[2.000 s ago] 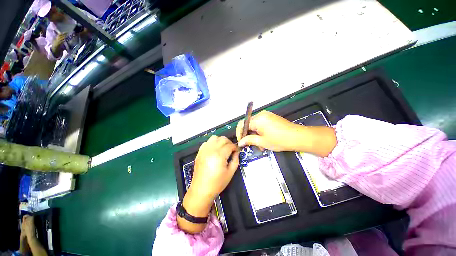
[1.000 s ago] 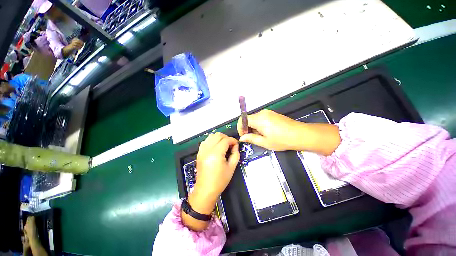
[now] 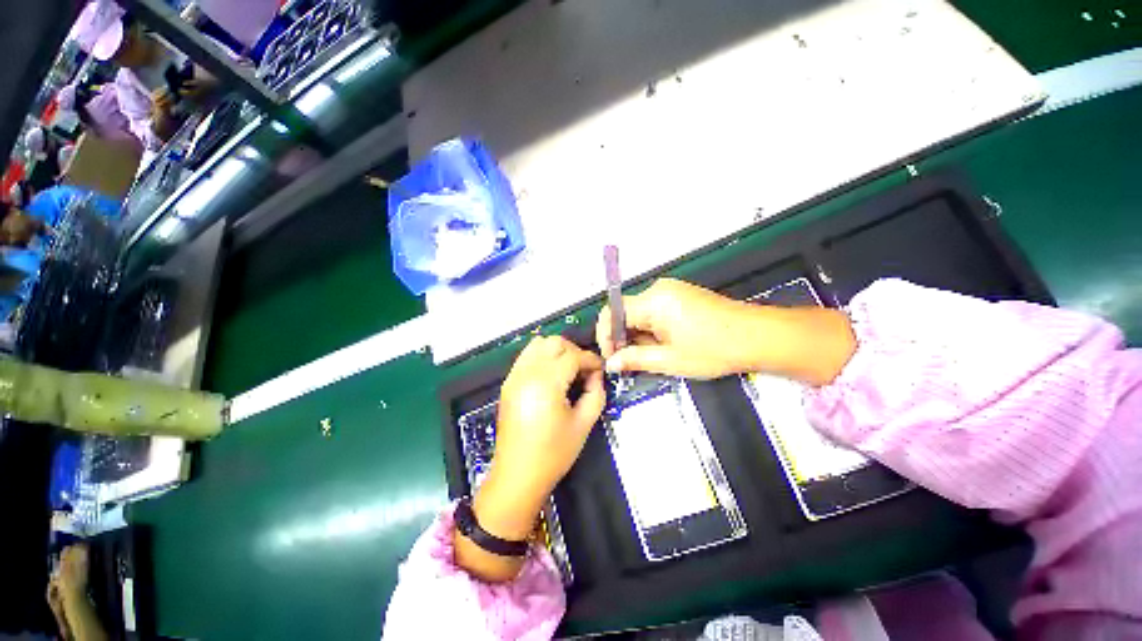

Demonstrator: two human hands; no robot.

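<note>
My right hand (image 3: 670, 328) holds tweezers (image 3: 615, 291) like a pen, their top end pointing up. Its fingertips are over the dark camera end of the middle phone housing (image 3: 676, 463), which has a large white rectangle and lies in a pocket of the black tray (image 3: 776, 532). My left hand (image 3: 541, 403) is beside it, with thumb and fingers pinched close to the tweezers. The tweezer tips and anything between the left fingers are hidden. The left hand partly covers another phone housing (image 3: 477, 432). My right sleeve partly covers a third phone housing (image 3: 814, 445).
Behind the tray lies a pale board (image 3: 701, 138) with a blue bin (image 3: 506, 200) holding a crumpled clear bag (image 3: 453, 225). Tiny pieces lie on the green belt (image 3: 326, 427). A wrapped yellow-green tube (image 3: 113, 398) is at left. Other people work at upper left; a hand shows at lower left.
The tweezers have swung slightly in my right hand and now stand nearly upright. My left hand has shifted slightly right. The phone housings and tray have not visibly moved.
</note>
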